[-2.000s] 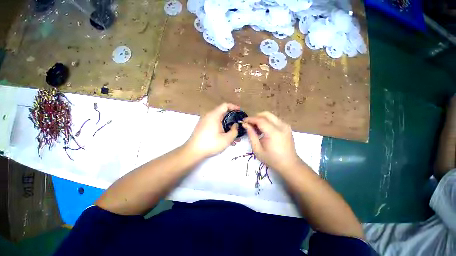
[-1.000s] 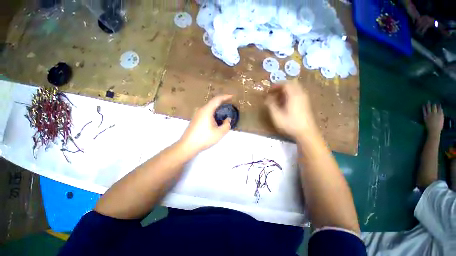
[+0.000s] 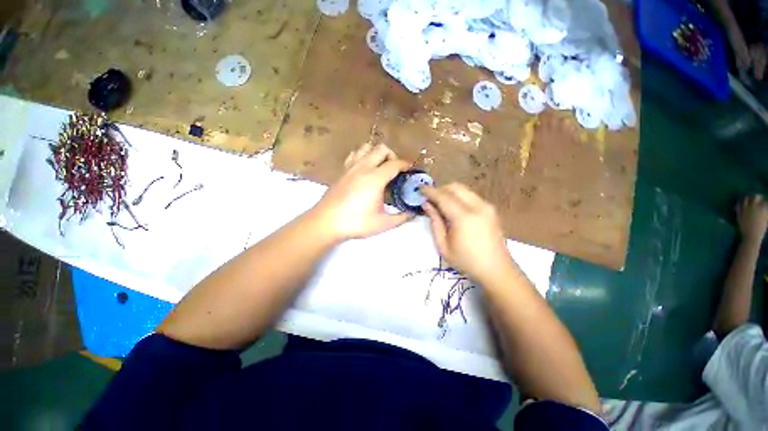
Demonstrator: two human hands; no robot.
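My left hand (image 3: 368, 195) holds a round black housing (image 3: 394, 193) by its side, above the seam of board and white sheet. A translucent white disc (image 3: 416, 189) lies at the housing's open face. My right hand (image 3: 459, 223) has its fingertips on the disc's right part; its finger and thumb hide that edge. Whether the disc is fully seated cannot be told. A small bunch of dark wire leads (image 3: 453, 296) lies on the white sheet below my right hand.
A big pile of white discs (image 3: 505, 38) lies at the top of the brown board (image 3: 354, 109). The main wire pile (image 3: 88, 164) is at left, below a black housing (image 3: 109, 89). A blue tray (image 3: 665, 38) is upper right. Another person's hand (image 3: 752, 215) is far right.
My right hand has come back from the loose discs near the pile to the housing with a white disc. One loose disc there is gone. The camera view has shifted slightly.
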